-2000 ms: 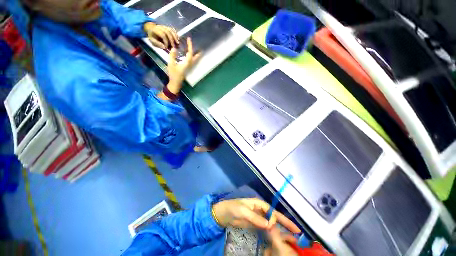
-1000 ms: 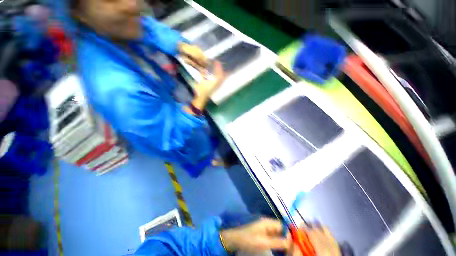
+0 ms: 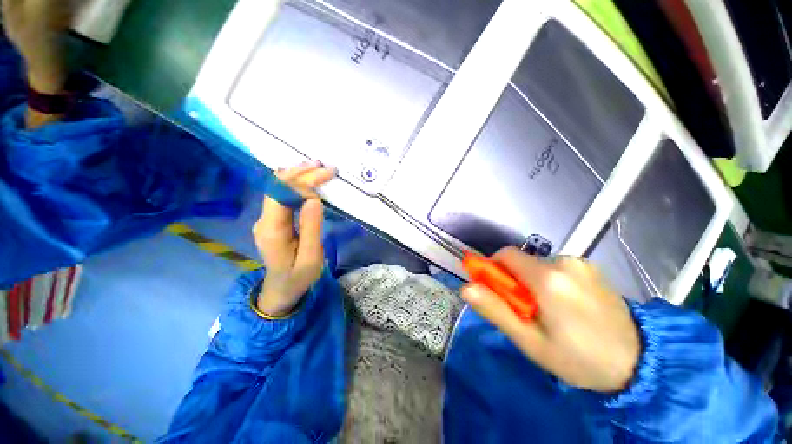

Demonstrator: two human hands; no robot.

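Grey tablet back housings (image 3: pixel 512 156) lie in a white foam tray (image 3: pixel 473 149), with clear protective film over parts of them. My right hand (image 3: pixel 564 321) grips the orange air blow gun (image 3: pixel 502 282); its thin metal nozzle points up-left, its tip close to the camera area of the left housing (image 3: pixel 334 95). My left hand (image 3: pixel 293 238) is raised at the tray's near edge, fingers bent around a narrow blue strip (image 3: pixel 291 192). The camera area of the middle housing is partly hidden by my right hand.
Another person's hand (image 3: pixel 39 52) and blue sleeve are at the left. Stacked trays (image 3: pixel 42 299) are at the lower left. A white-framed tray of dark housings (image 3: pixel 764 130) is at the upper right. A small white pad (image 3: pixel 717 267) lies at the right.
The view has shifted toward the tray. My right hand has the orange blow gun extended over the tray edge. My left hand has moved away from the right one and is raised with the blue strip.
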